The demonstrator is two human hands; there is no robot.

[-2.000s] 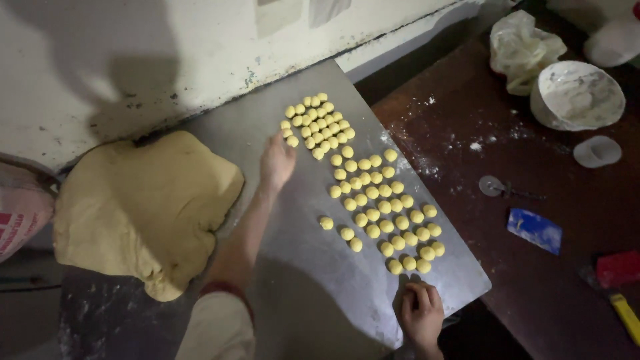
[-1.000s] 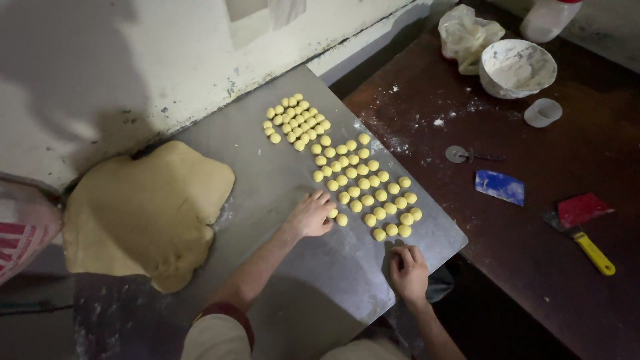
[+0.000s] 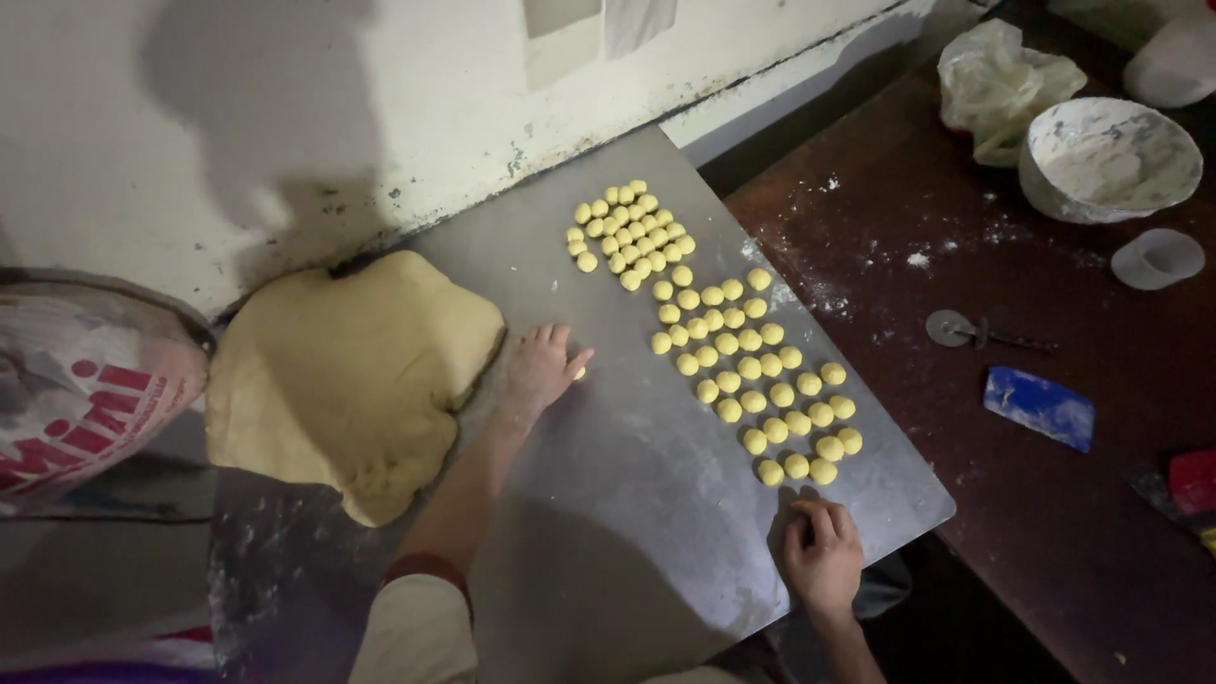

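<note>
Many small yellow dough balls (image 3: 750, 367) lie in rough rows on a grey metal sheet (image 3: 627, 418). My left hand (image 3: 543, 369) is palm down on the sheet between the balls and a large slab of dough (image 3: 351, 370); a bit of yellow shows by its thumb, and what lies beneath the palm is hidden. My right hand (image 3: 825, 556), fingers curled, rests near the sheet's front edge, just below the nearest balls. Whether it holds anything cannot be seen.
On the brown table to the right are a floury bowl (image 3: 1107, 166), a plastic bag (image 3: 1002, 85), a clear cup (image 3: 1157, 258), a pastry wheel (image 3: 953, 329), a blue scraper (image 3: 1038, 407) and a red-handled tool (image 3: 1195, 483). A printed sack (image 3: 90, 389) stands left, against the wall side.
My left hand has moved from beside the rows of balls leftward, toward the dough slab. The few loose balls seen left of the rows two seconds ago no longer show there.
</note>
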